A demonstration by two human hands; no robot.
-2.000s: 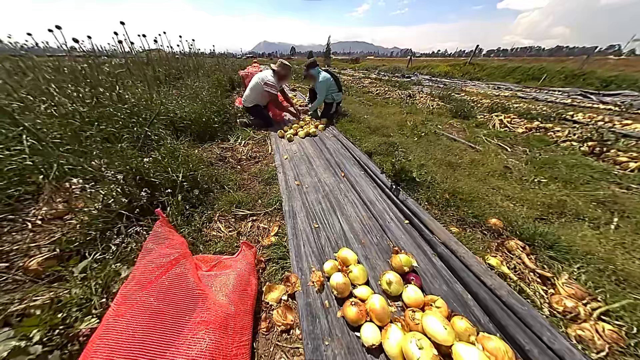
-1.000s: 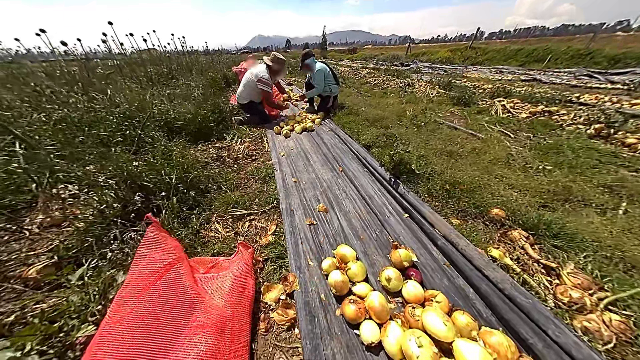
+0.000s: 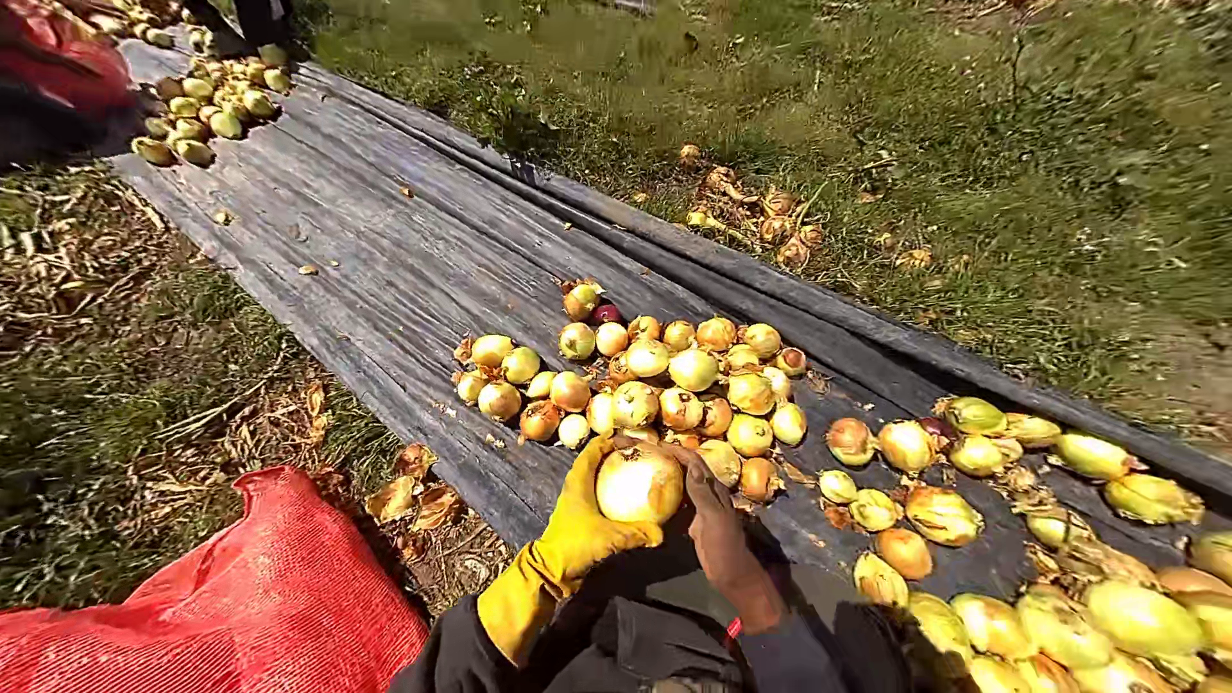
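Observation:
My left hand (image 3: 577, 539), in a yellow glove, is closed round the left and lower side of a large yellow onion (image 3: 640, 484). My right hand (image 3: 717, 525), dark and apparently in a thin glove or bare, lies against the onion's right side with its fingers near the top. Just beyond both hands, a pile of yellow onions (image 3: 693, 371) rests on dark plastic sheeting (image 3: 385, 260), with one small red onion (image 3: 605, 314) at its far edge. More onions (image 3: 1059, 616), some with loose papery skins, spread over the sheeting at the lower right.
A red mesh sack (image 3: 279, 577) lies at the lower left beside the sheeting. Another onion heap (image 3: 212, 101) is at the upper left, near part of a person and red mesh (image 3: 67, 58). Discarded onions and dry skins (image 3: 770, 217) lie in the grass on the right.
Both my hands have come into view, holding a large onion between them. The view has tilted down and turned. More onions at the lower right now show.

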